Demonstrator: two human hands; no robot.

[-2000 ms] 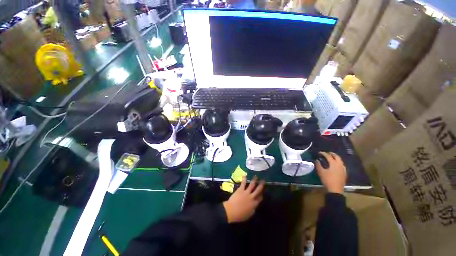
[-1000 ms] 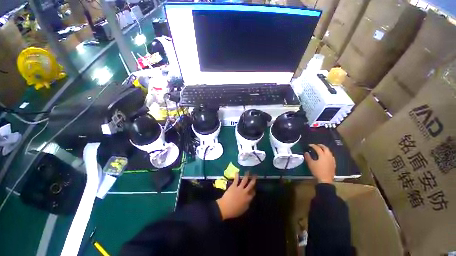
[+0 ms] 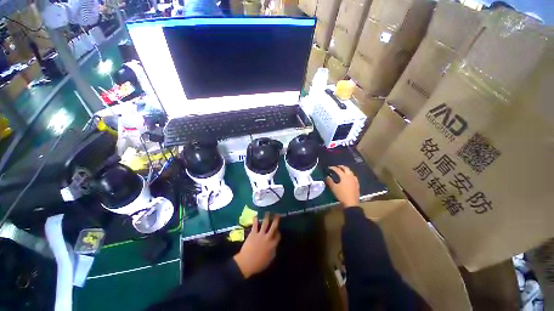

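My right hand (image 3: 345, 186) rests on the small black mouse (image 3: 332, 175) on the dark pad at the right of the bench. My left hand (image 3: 259, 246) is at the bench's front edge, fingers apart, below the yellow sticky notes (image 3: 248, 216); no held thing shows. Several white security cameras with black ball heads stand in a row: one at far left (image 3: 121, 185), one beside it (image 3: 205, 159), one in the middle (image 3: 263, 155) and one nearest the mouse (image 3: 303, 152). The monitor (image 3: 237, 58) shows a dark window on white.
The keyboard (image 3: 237, 123) lies below the monitor, with a white power supply (image 3: 335, 118) to its right. An open carton (image 3: 395, 243) sits below the bench edge. Large brown cartons (image 3: 480, 140) stand at right. A white strip (image 3: 59, 261) and a small clear box (image 3: 90, 240) lie at left.
The view has turned right, so the bench things sit further left and more cartons show. Both hands keep about the same places at the bench, right on the mouse and left by the notes.
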